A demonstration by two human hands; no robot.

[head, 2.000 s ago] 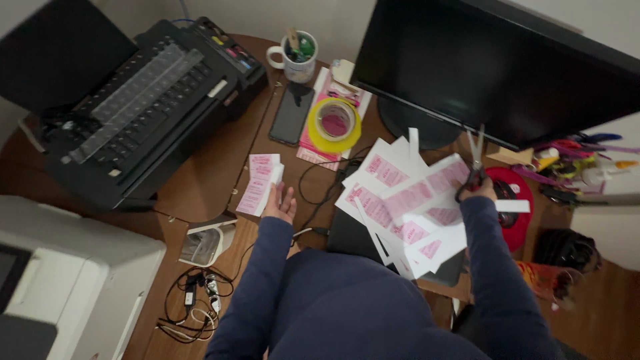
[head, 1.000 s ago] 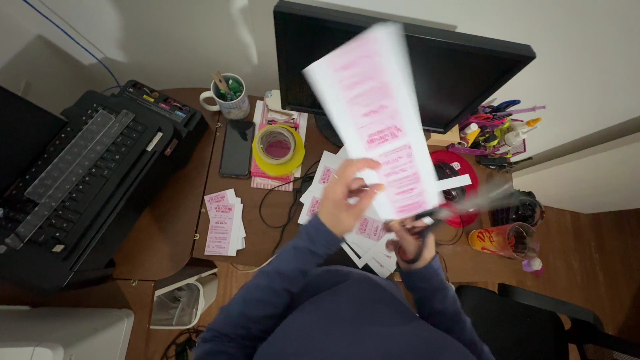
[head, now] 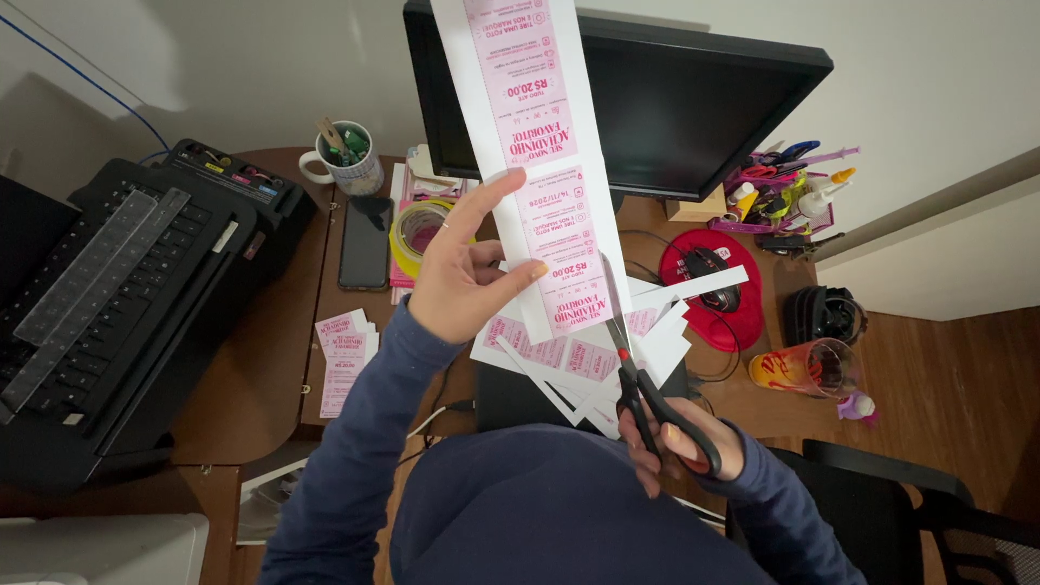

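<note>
My left hand (head: pixel 471 272) pinches the left edge of a long white paper strip (head: pixel 546 187) printed with pink labels, raised over the desk. In my right hand (head: pixel 678 447) is a pair of black-handled scissors (head: pixel 624 355), its parted blades at the strip's lower right edge. Below them, several printed sheets and white offcuts (head: pixel 520 345) lie in a loose pile over a dark flat object. A small stack of cut pink labels (head: pixel 348 361) rests on the desk to the left of my left forearm.
A monitor (head: pixel 691 97) stands behind the strip. On the left are a black printer (head: pixel 162 284), a mug (head: pixel 349 162), a phone (head: pixel 364 244) and yellow tape (head: pixel 414 236). To the right are a red mouse pad (head: pixel 743 321), a computer mouse (head: pixel 712 276), a stationery holder (head: pixel 772 203) and a cup (head: pixel 804 370).
My left hand has left the small label stack, where it was two seconds ago, and now holds up a printed strip. The scissors have come down from near the monitor to the strip's edge.
</note>
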